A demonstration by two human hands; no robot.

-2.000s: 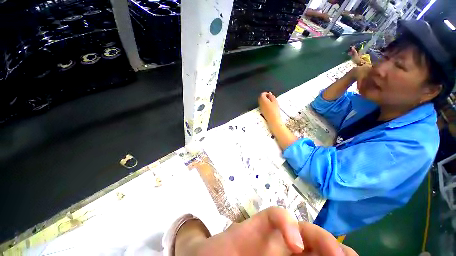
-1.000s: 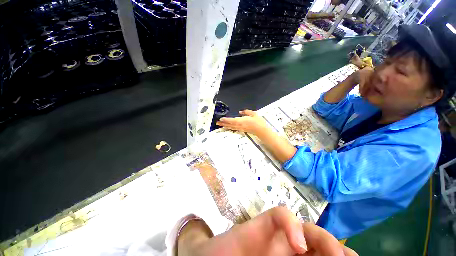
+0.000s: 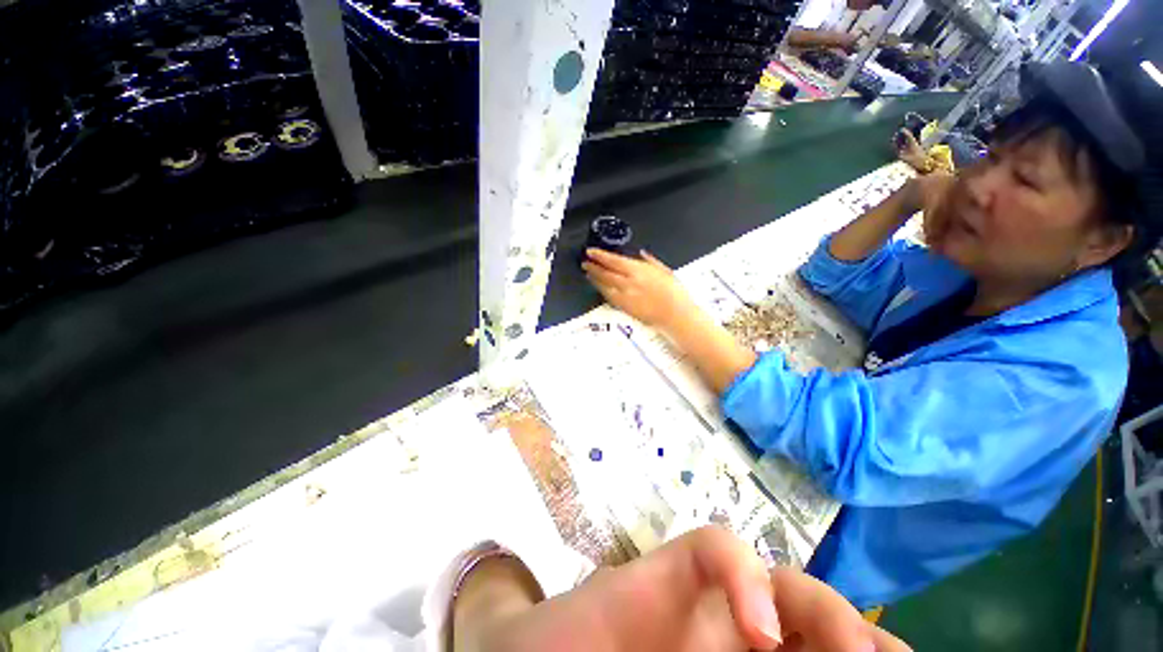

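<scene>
My left hand (image 3: 638, 602) is at the bottom edge, partly cut off, with its fingers bent and a white sleeve at the wrist. No held thing shows, but the lower side of the hand is out of the picture. My right hand cannot be made out. A black cylindrical part (image 3: 610, 234) stands upright on the dark green belt (image 3: 255, 344), just right of the white post, with the neighbour's hand touching its near side.
The white bench post (image 3: 526, 178) slants up before me. The white bench (image 3: 383, 510) has a worn brown patch. A person in a blue jacket (image 3: 944, 408) sits at right, beside small pale scraps (image 3: 765, 324). Black trays (image 3: 166, 77) with several pale rings lie beyond the belt.
The black part, earlier partly behind the post, now stands clear to its right, and the neighbour's hand has shifted up to it. The pale ring on the belt is no longer seen. My hand stays still.
</scene>
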